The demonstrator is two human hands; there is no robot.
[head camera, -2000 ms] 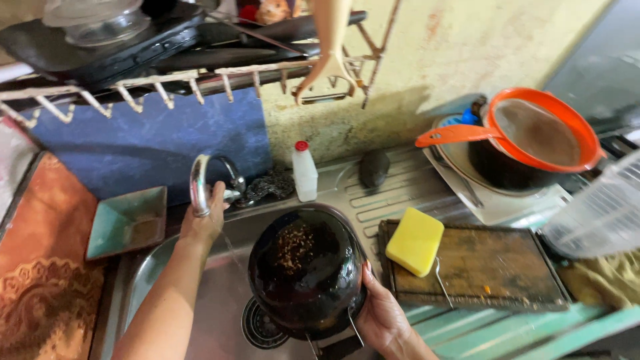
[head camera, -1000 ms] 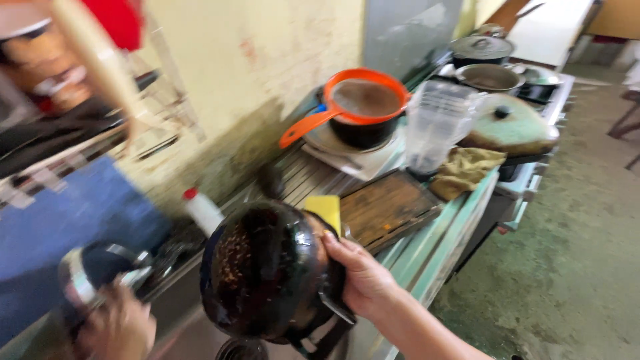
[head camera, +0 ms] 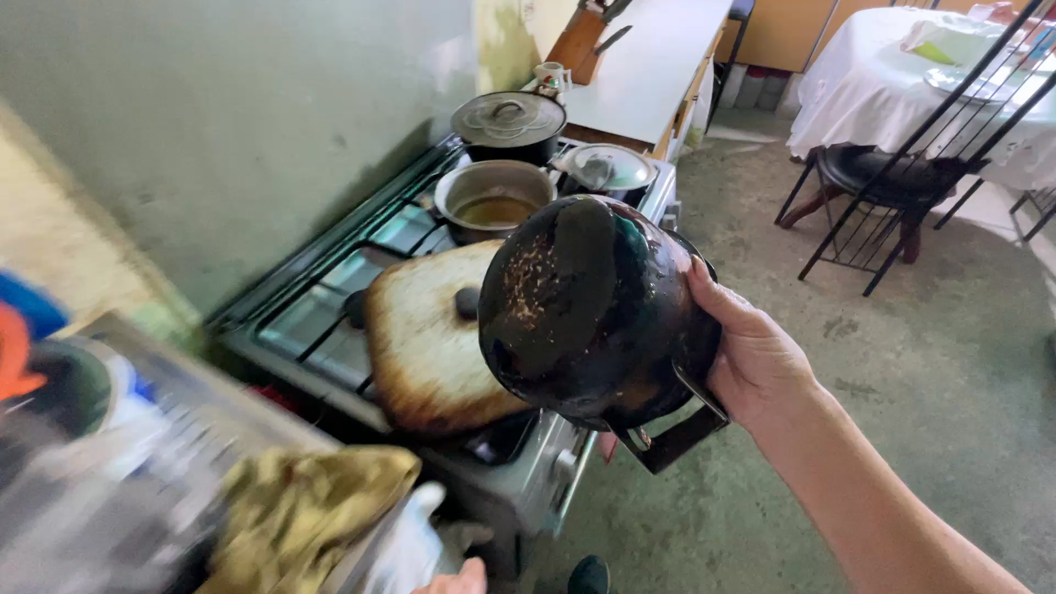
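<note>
My right hand (head camera: 755,355) grips the rim of a dark, soot-blackened pot (head camera: 569,305), its bottom turned toward the camera and wet, with brownish specks. The pot's metal handle (head camera: 672,429) hangs below my fingers. It is held up in front of the gas stove (head camera: 330,305), overlapping a browned, pale lid (head camera: 437,355) with a black knob. Only some fingers of my left hand (head camera: 455,580) show at the bottom edge, close to a white plastic bag (head camera: 406,544); whether they hold anything is hidden.
An open metal pot (head camera: 495,196) with liquid, a lidded dark pot (head camera: 509,124) and a glass lid (head camera: 609,167) are on the stove. A yellowish cloth (head camera: 313,520) lies at lower left. Behind are a knife block (head camera: 577,41), a white counter (head camera: 643,74), a chair (head camera: 874,177) and a clothed table (head camera: 841,70).
The view has swung right from the sink to the stove. The pot has moved along in my right hand. My left hand, at the faucet two seconds ago, has left it.
</note>
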